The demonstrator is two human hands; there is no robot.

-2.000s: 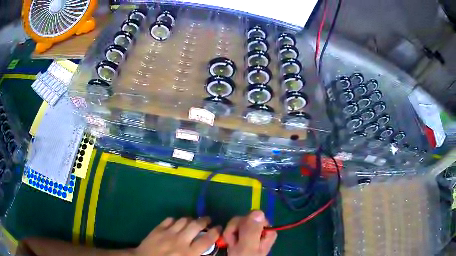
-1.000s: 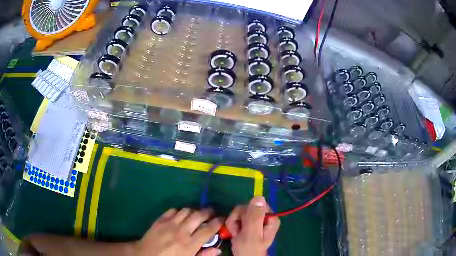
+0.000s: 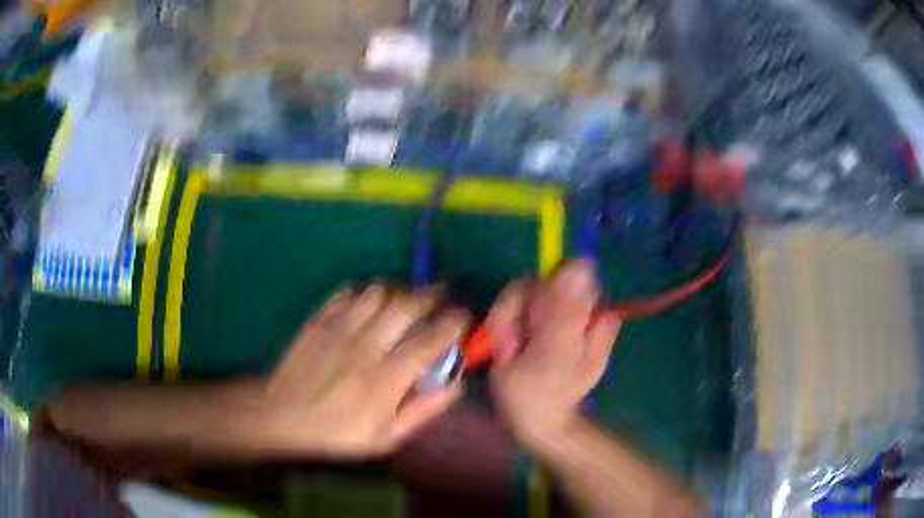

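The view is blurred. A round silver component (image 3: 442, 366) lies on the green mat, partly hidden under the fingers of my left hand (image 3: 370, 369). My left hand holds it from the left with thumb and fingers. My right hand (image 3: 552, 349) is closed around the red test probe (image 3: 478, 347), whose front end reaches the right side of the component. A red lead (image 3: 674, 296) runs from behind my right hand to the right. A blue-black lead (image 3: 424, 238) runs down toward my left hand. Any contact disc under the component is hidden.
Clear blister trays (image 3: 486, 101) stand behind the yellow tape (image 3: 375, 185). A red block (image 3: 709, 170) sits among wires behind right. A tan tray (image 3: 831, 334) is at the right. White paper (image 3: 96, 162) and a blue-dotted sheet (image 3: 83, 275) lie left. A reddish-brown pad (image 3: 461, 450) is below my hands.
The camera has tilted down, so the mat and both hands appear higher in the picture and more of my forearms shows. My hands stay together at the component with the probe.
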